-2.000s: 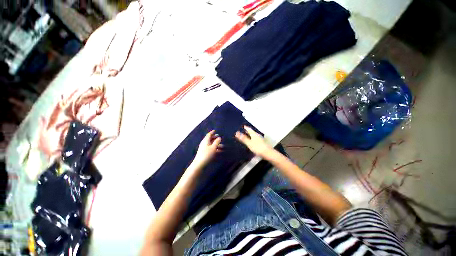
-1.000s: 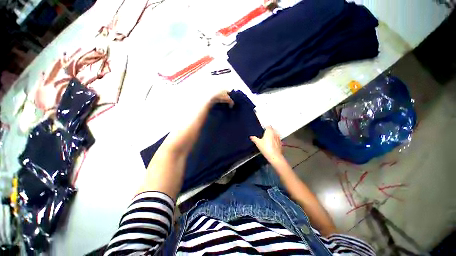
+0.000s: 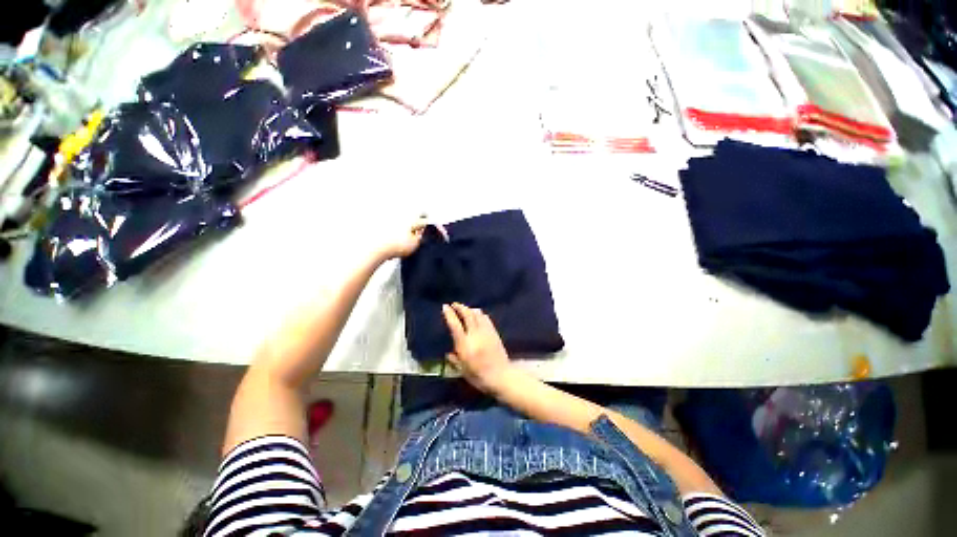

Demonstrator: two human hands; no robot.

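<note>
A navy garment (image 3: 493,275), folded to a near square, lies on the pale table at its front edge. My left hand (image 3: 407,240) is at its upper left corner, fingertips closed on the cloth edge there. My right hand (image 3: 474,342) rests on its lower left part, fingers on top of the cloth; the thumb is near the lower edge. A small pile of clear bags with red strips (image 3: 598,142) lies beyond the garment to the right.
A glossy packed pile (image 3: 157,157) is at left, a matte navy stack (image 3: 808,231) at right. Larger red-edged bags (image 3: 735,121) lie behind it, pink cloth (image 3: 409,23) at the far side. A thin dark stick (image 3: 655,185) is near the stack. A blue waste bag (image 3: 798,441) is on the floor.
The garment has gone from a longer strip to a compact square. My left hand is now at its upper left corner, my right hand on its lower left. The view has turned.
</note>
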